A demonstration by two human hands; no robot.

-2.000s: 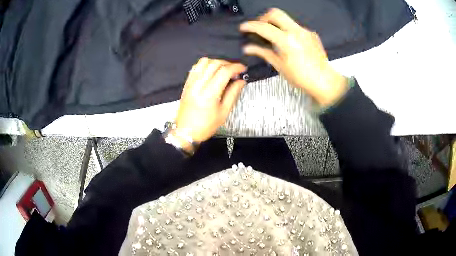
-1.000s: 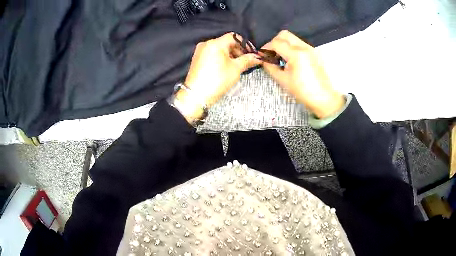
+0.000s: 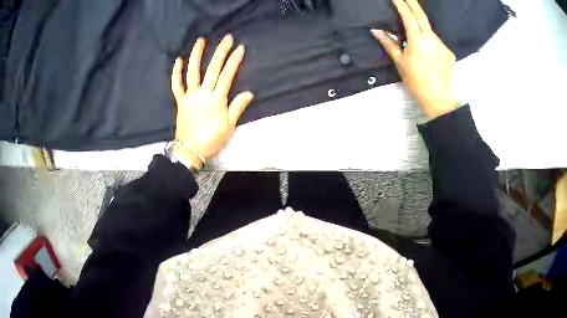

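Note:
A dark jacket [image 3: 286, 68] lies spread over the white table top [image 3: 298, 140], its hem running near the table's front edge. Two small shiny rings [image 3: 332, 92] sit near the hem between my hands, with a small round shiny spot above them. My left hand [image 3: 208, 112] lies flat on the cloth, fingers spread, holding nothing. My right hand [image 3: 426, 62] rests over the hem at the right, thumb and front fingers apart. A small blue-green bit of the thread snips [image 3: 404, 44] shows at it; the rest is hidden by the hand.
Puckered dark cloth with pale lines [image 3: 295, 5] is at the top edge. A red-framed object [image 3: 37, 258] is at the lower left. Speckled floor [image 3: 388, 192] shows below the table. A tan upright piece [image 3: 561, 214] is at the right edge.
My hands were together at the hem and have moved apart, left hand to the left and right hand to the right. The dark piece between them was let go; the hem now lies flatter.

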